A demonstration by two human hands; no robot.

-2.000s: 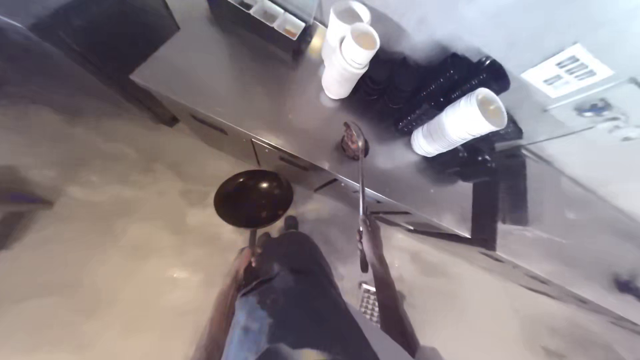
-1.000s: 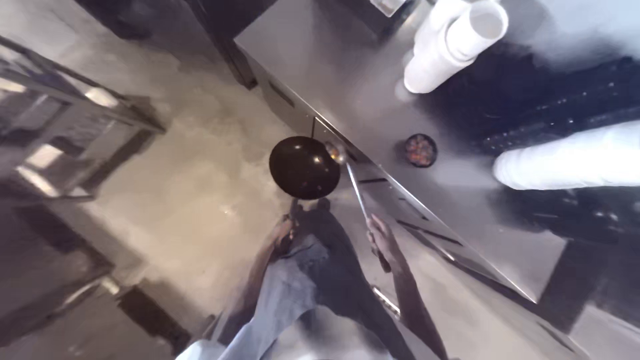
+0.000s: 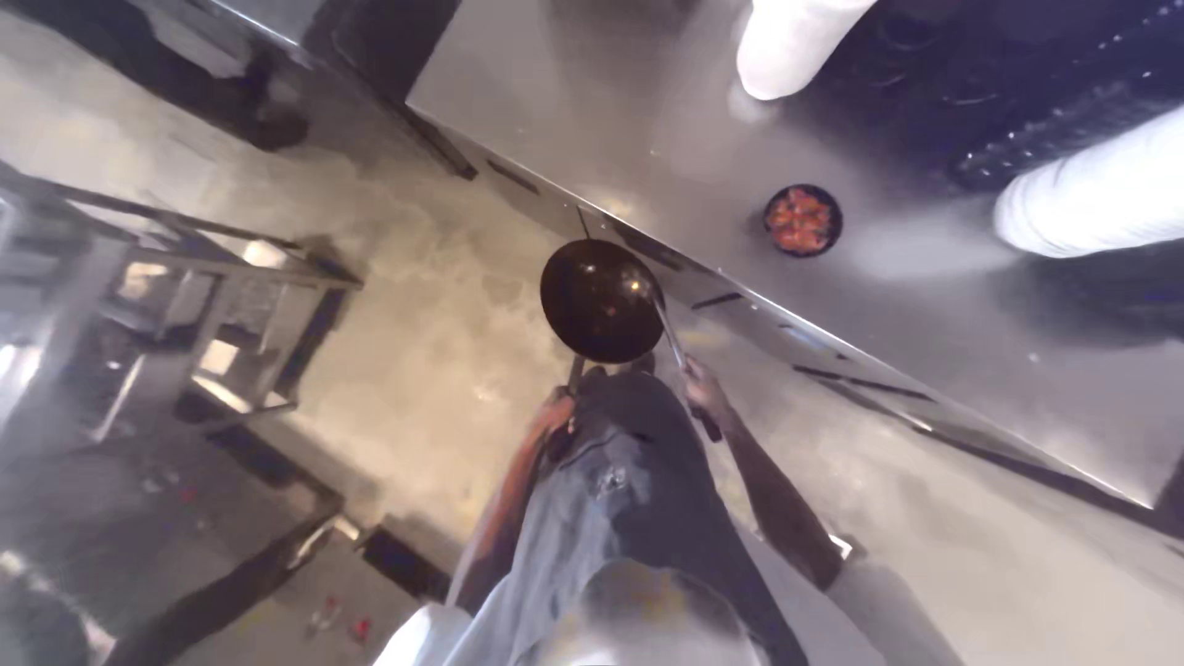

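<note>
A dark round wok [image 3: 597, 301] hangs over the floor in front of my body, and my left hand [image 3: 555, 413] is closed on its handle. From the right, my right hand [image 3: 706, 388] grips a long metal ladle [image 3: 672, 338] by its dark handle end. The ladle's head is at the right rim of the wok; its contents are too blurred to tell. On the steel counter [image 3: 666, 185], up and to the right of the wok, a small black bowl [image 3: 803, 220] holds reddish-orange food. It touches neither hand.
Stacks of white cups [image 3: 1091, 194] lie at the right, beside black containers [image 3: 1045, 83]; another white stack [image 3: 795, 46] is at the top. The counter's front edge runs diagonally past the wok. Metal shelving [image 3: 222, 324] stands at the left. Part of another person's dark shoe [image 3: 277, 125] seems visible upper left.
The ladle was over the counter two seconds ago, then at the wok's right side, where it remains. The bowl of reddish food shows on the counter. The view has swung left.
</note>
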